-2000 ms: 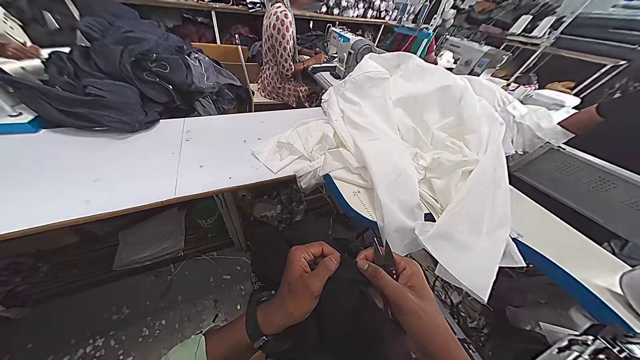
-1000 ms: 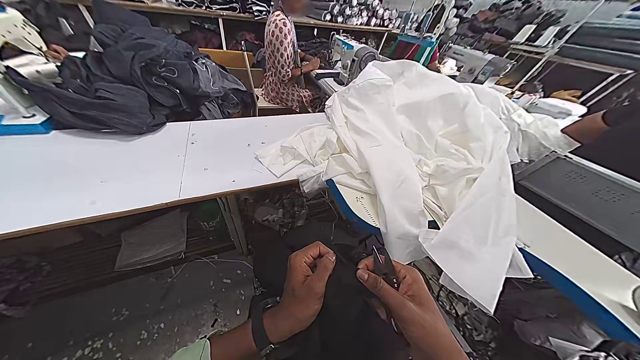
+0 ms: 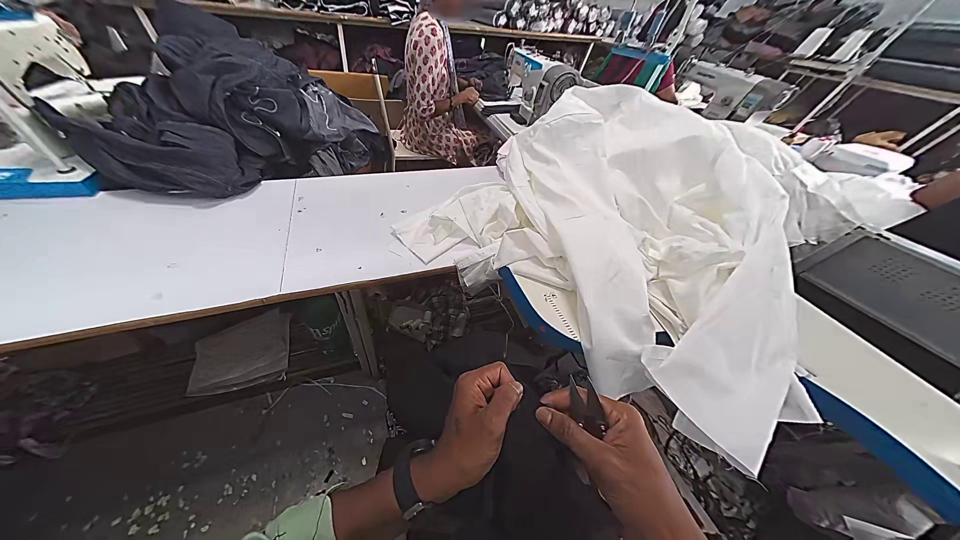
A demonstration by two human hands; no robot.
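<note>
My left hand (image 3: 480, 424), with a dark watch or band on its wrist, is curled with thumb and forefinger pinched together; whether a thread or cloth lies between them is too small to tell. My right hand (image 3: 600, 435) holds small dark thread snips (image 3: 587, 405), their two pointed blades apart and pointing up. Both hands are close together over black cloth (image 3: 525, 480) at my lap. Beyond them, a heap of white fabric (image 3: 675, 195) drapes over the front edge of a sewing machine table (image 3: 862, 352).
A white worktable (image 3: 150, 247) reaches left, bearing a pile of dark garments (image 3: 225, 112). A person in a patterned garment (image 3: 431, 90) sits by a sewing machine (image 3: 540, 79) behind. Another person's arm (image 3: 937, 191) touches the white fabric at right. Scraps litter the floor (image 3: 195, 465).
My right hand has shifted its hold on the snips, whose blades pointed up, then appeared turned, and now point up again. My left hand stays pinched near the same place.
</note>
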